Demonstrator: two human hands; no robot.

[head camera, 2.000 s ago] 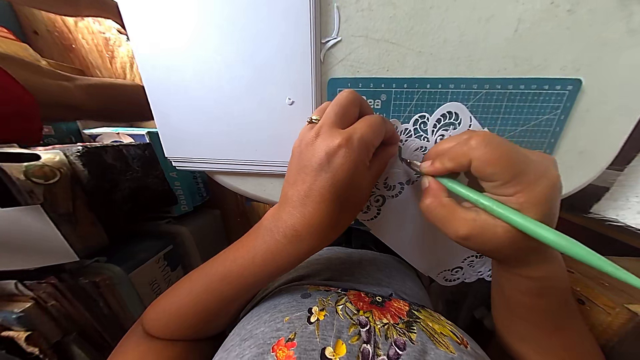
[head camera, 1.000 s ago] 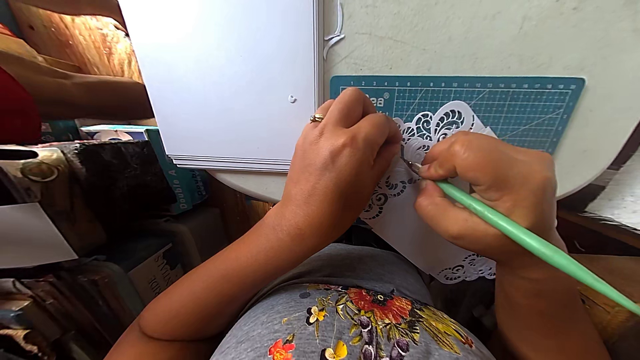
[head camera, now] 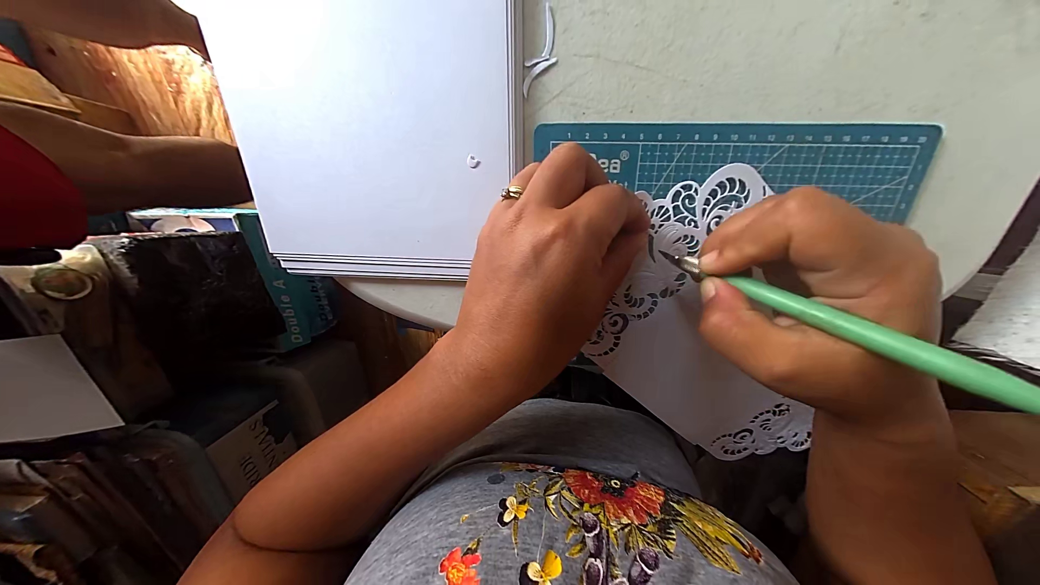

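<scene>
My right hand (head camera: 821, 301) grips a craft knife with a green handle (head camera: 877, 335), its metal tip over the lacy cut-out part of a white paper sheet (head camera: 691, 366). My left hand (head camera: 552, 260), with a ring on one finger, has its fingers bent together at the left side of the cut-outs, just left of the blade. Whether its fingertips pinch the paper or only press on it is hidden. The paper lies partly on a teal cutting mat (head camera: 861, 162) and hangs over the table's near edge toward my lap.
A stack of white sheets (head camera: 366, 122) lies to the left, with a tiny paper scrap (head camera: 473, 162) on top. Curled paper offcuts (head camera: 540, 61) rest on the pale table (head camera: 731, 57) behind the mat. Another person's arm (head camera: 162, 171) and stacked books and boxes are at the far left.
The knife tip has shifted slightly on the cut-out pattern and now shows more clearly, a little apart from my left fingers. My left hand stays in about the same place.
</scene>
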